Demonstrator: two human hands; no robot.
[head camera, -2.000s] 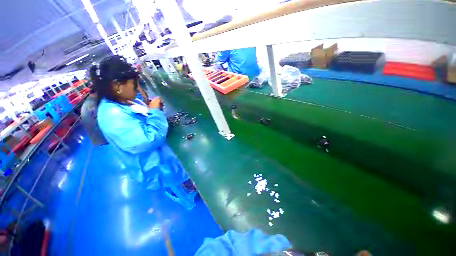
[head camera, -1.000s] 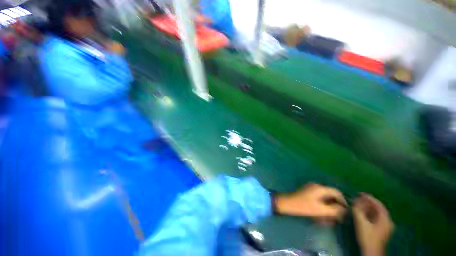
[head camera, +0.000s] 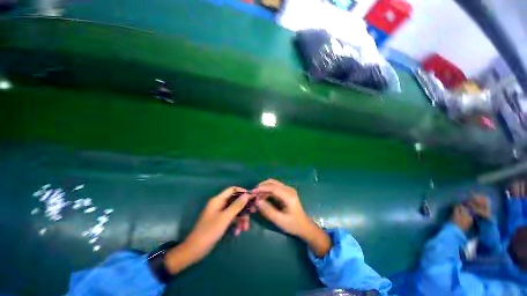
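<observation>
My left hand (head camera: 216, 217) and my right hand (head camera: 283, 208) meet fingertip to fingertip above the bench, in the lower middle of the head view. They hold a small dark part (head camera: 249, 202) between them, mostly hidden by the fingers and blurred. A loose pile of small white pieces (head camera: 55, 203) lies on the bench (head camera: 150, 202) at the left, with more white pieces just right of it.
A green belt (head camera: 208, 133) runs beyond the bench, with a dark unit (head camera: 162, 91) on it. A clear bag of dark parts (head camera: 346, 60) and a red bin (head camera: 388, 16) stand beyond. At right are another person's hands (head camera: 471, 211) and a small dark part (head camera: 425, 208).
The view has swung right and down. The neighbour at the left and the white post have left the picture; people at the right now show. My hands now touch around the small part.
</observation>
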